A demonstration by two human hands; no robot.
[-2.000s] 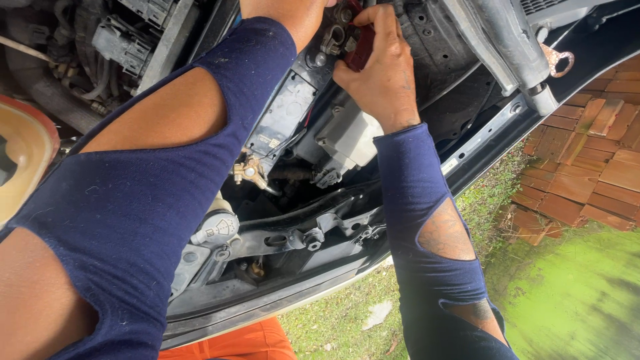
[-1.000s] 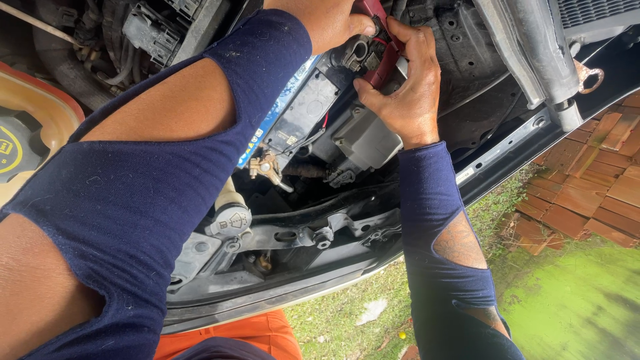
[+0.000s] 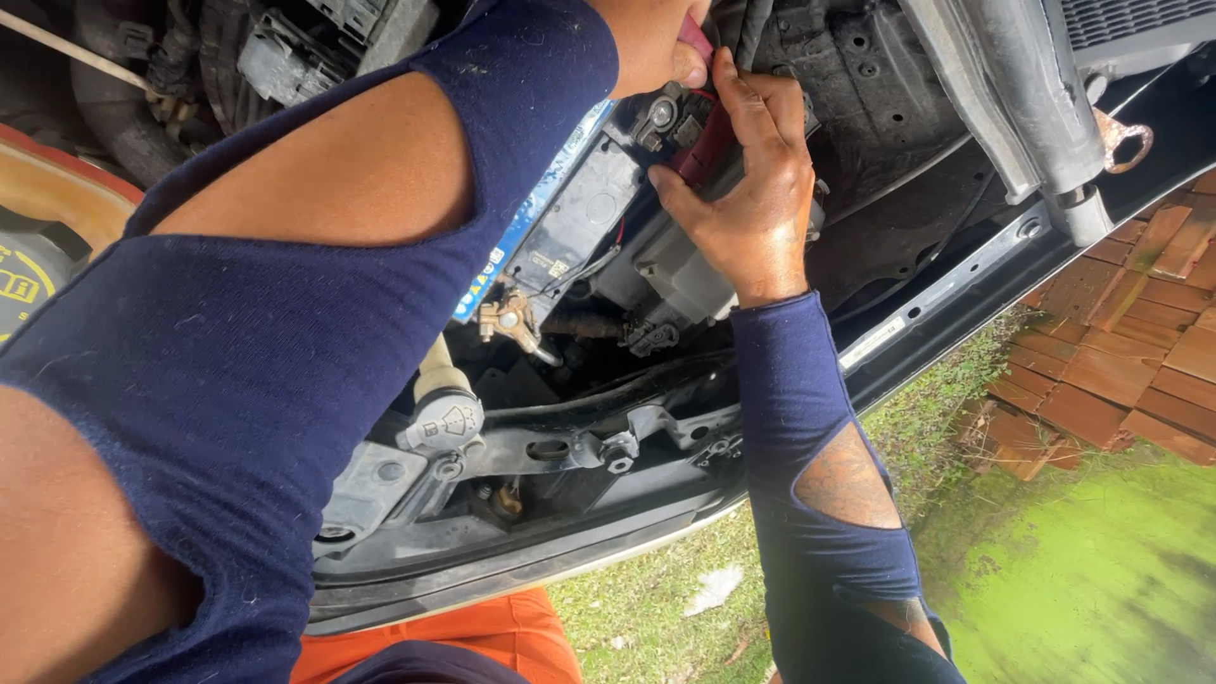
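At the top centre, my right hand [image 3: 760, 180] grips a red plastic part [image 3: 705, 152], likely a terminal cover, between thumb and fingers. My left hand [image 3: 665, 47], partly cut off by the top edge, pinches a red piece [image 3: 696, 40] just above it. Both hands are beside one end of the car battery [image 3: 589, 209], close to a metal terminal clamp [image 3: 662, 114]. A brass-coloured clamp [image 3: 510, 321] sits at the battery's other end. Whether the two red pieces are joined cannot be told.
Below the battery are a washer reservoir cap [image 3: 446, 420] and the front metal crossmember [image 3: 541, 449]. A coolant reservoir [image 3: 57, 190] stands at the left. Metal pipes [image 3: 1035, 95] and a rusty ring [image 3: 1130, 147] are at the upper right, with stacked bricks [image 3: 1121, 351] beyond the car.
Both hands stay near the battery end. My right hand's fingers have shifted around the red part, and more of the terminal clamp shows than two seconds ago.
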